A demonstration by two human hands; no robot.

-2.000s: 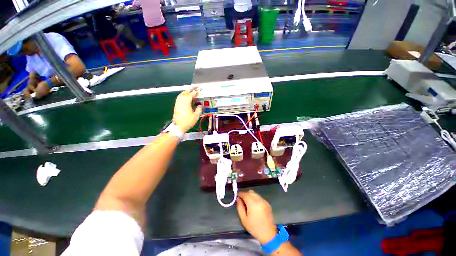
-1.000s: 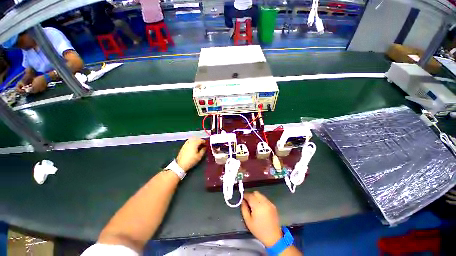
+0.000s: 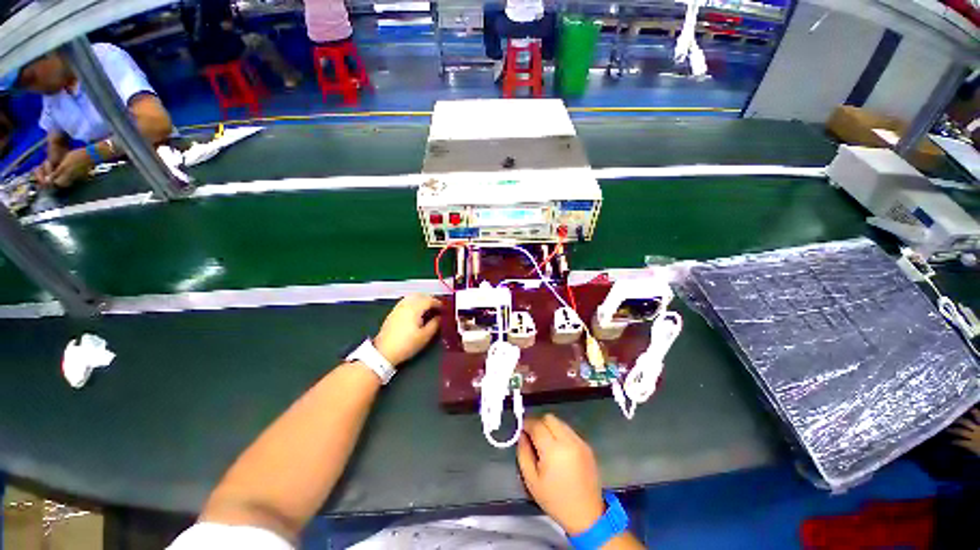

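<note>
The dark red-brown test fixture lies in front of me. A white adapter sits on its left socket and another adapter on its right one. A bundled white cord hangs from the left adapter over the front edge; a second cord hangs from the right one. The cream-grey tester with a lit display stands behind. My left hand rests at the fixture's left edge. My right hand is at its front edge by the cord loop; its fingertips are partly hidden, and any grip is unclear.
A plastic-wrapped dark pad lies right of the fixture. A white crumpled lump lies at left. A green conveyor runs behind a pale rail. A person works at upper left. Another box-shaped device stands at far right.
My left hand has come down from the tester's front left side to the fixture's left edge. My right hand stays at the fixture's front edge. A hand has appeared at the far right edge.
</note>
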